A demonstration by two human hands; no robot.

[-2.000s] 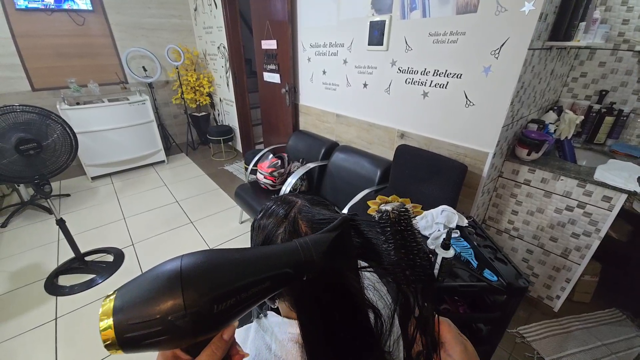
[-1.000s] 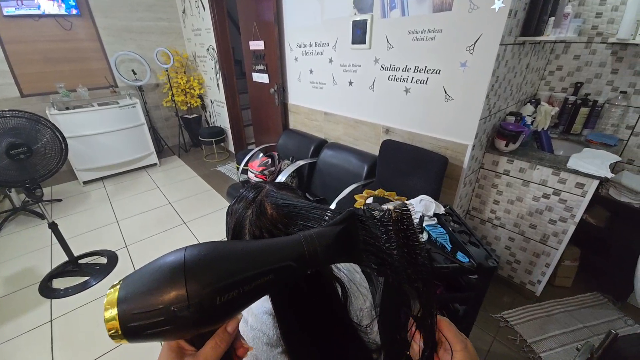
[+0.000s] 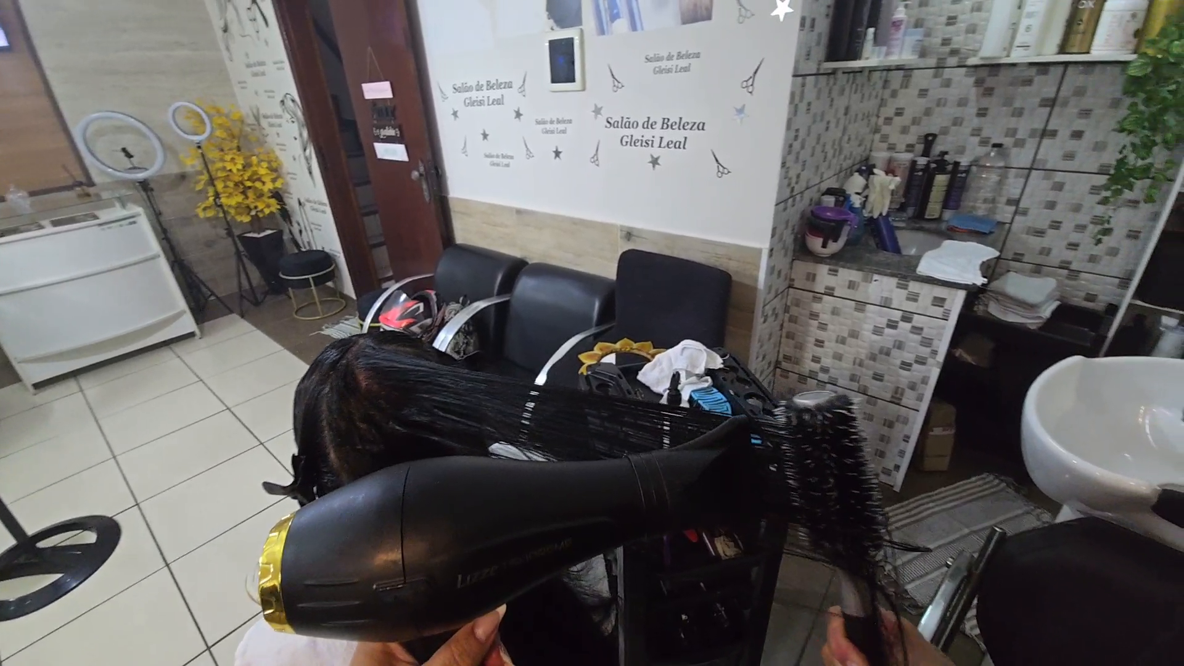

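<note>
My left hand (image 3: 453,644) is at the bottom edge, closed on a black hair dryer (image 3: 481,536) with a gold rear ring; the dryer hides its handle. The dryer's nozzle points right, at a black round hairbrush (image 3: 828,481). At lower right my right hand (image 3: 865,638) grips the brush handle, bristles upward. A lock of long dark hair (image 3: 573,402) stretches from a seated person's head (image 3: 356,407) to the brush, with its ends around the bristles and hanging by the handle. The person's face is not visible.
Behind the hair stands a black trolley (image 3: 698,592) bearing a white cloth (image 3: 680,365) and a blue comb (image 3: 710,400). Black chairs (image 3: 562,305) line the wall. At right are a white wash basin (image 3: 1110,425) and a tiled counter (image 3: 860,342); a fan base (image 3: 55,564) stands at left.
The brush has moved right, away from the head, and the hair lock now stretches out sideways; earlier much of the hair hung down. The dryer stays pointed at the brush. The view has turned right.
</note>
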